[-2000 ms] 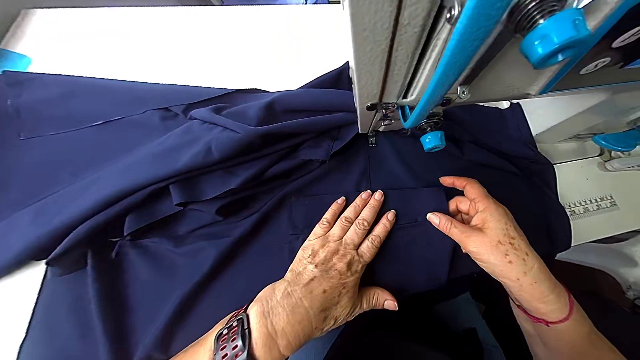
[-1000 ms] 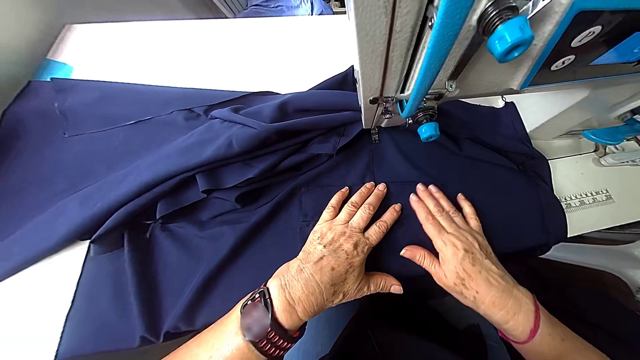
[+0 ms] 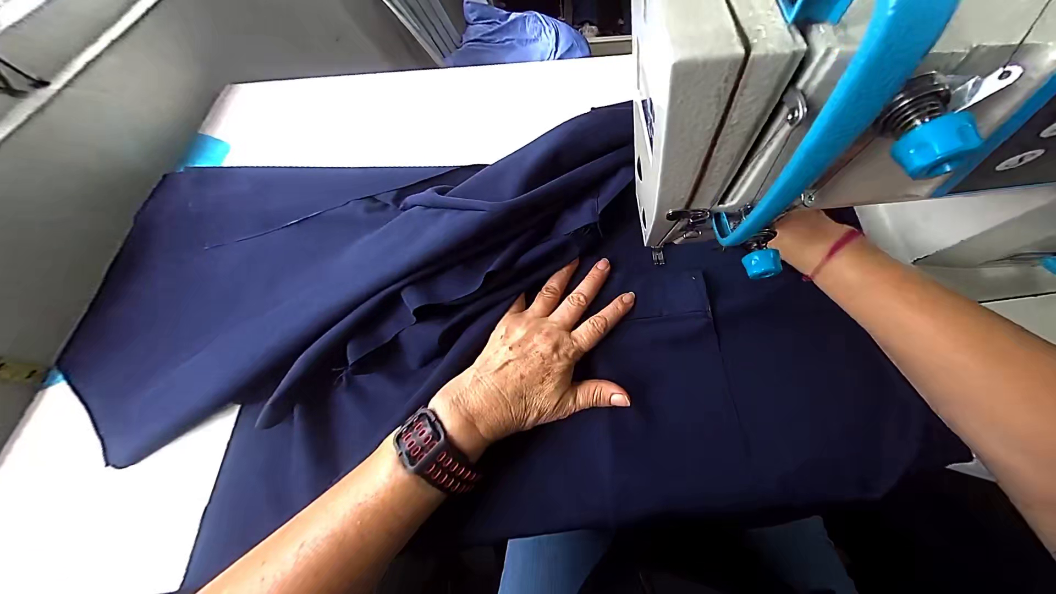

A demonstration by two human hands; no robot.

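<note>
Navy blue fabric [image 3: 660, 429] lies spread and partly bunched under the head of a sewing machine [image 3: 701, 99]. My left hand [image 3: 536, 363] rests palm down on the cloth, fingers apart, left of a stitched rectangular piece [image 3: 664, 297] sewn on the fabric. The presser foot [image 3: 657, 256] is just above that piece's far edge; whether it touches the cloth I cannot tell. My right hand [image 3: 796, 235] reaches behind the machine head, over the fabric at the far right. Its fingers are hidden by the machine, so its grip does not show.
The white table [image 3: 371, 124] extends behind and left of the cloth, with blue tape [image 3: 205, 152] at its edge. A blue thread guard and a blue tension knob [image 3: 936, 147] stick out from the machine. Light blue cloth [image 3: 520, 33] lies beyond the table.
My right hand has moved from the near fabric to behind the machine head. The stitched piece, nearer me before, now lies close to the presser foot. My left hand stays flat on the cloth.
</note>
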